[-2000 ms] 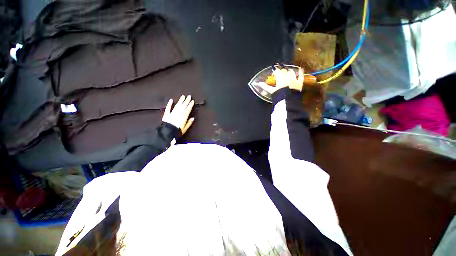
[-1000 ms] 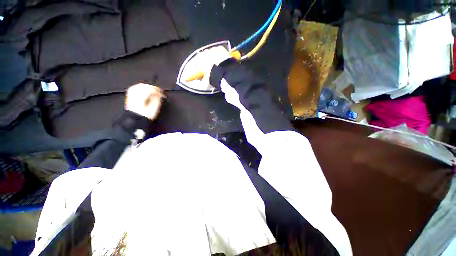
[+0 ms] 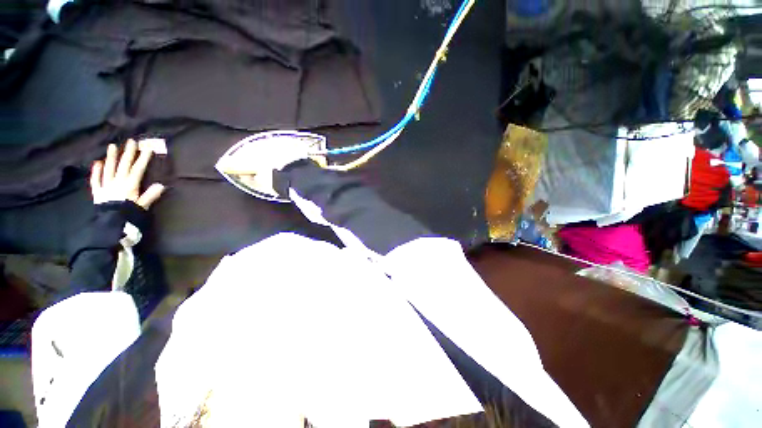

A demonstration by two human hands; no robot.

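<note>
The dark brown-black garment [image 3: 209, 92] lies wrinkled across the left half of the table. A small white label [image 3: 154, 145] shows on it. The steam iron [image 3: 280, 144] stands flat on the garment, its tip pointing left. My right hand [image 3: 266, 178] is on the iron's handle; it is overexposed and partly hidden by the dark sleeve. My left hand [image 3: 122, 174] lies on the garment with fingers spread, just below and left of the label, holding nothing.
Blue and yellowish hoses [image 3: 418, 102] run from the iron to the top. The worn yellow-brown iron rest [image 3: 512, 184] is at the table's right edge. A brown surface [image 3: 585, 326] is at lower right. White sheets [image 3: 656, 171] and a pink bundle [image 3: 608, 244] lie beyond.
The iron has moved from near the iron rest leftward onto the garment with my right hand. My left hand has moved left along the garment to beside the label. The view has shifted.
</note>
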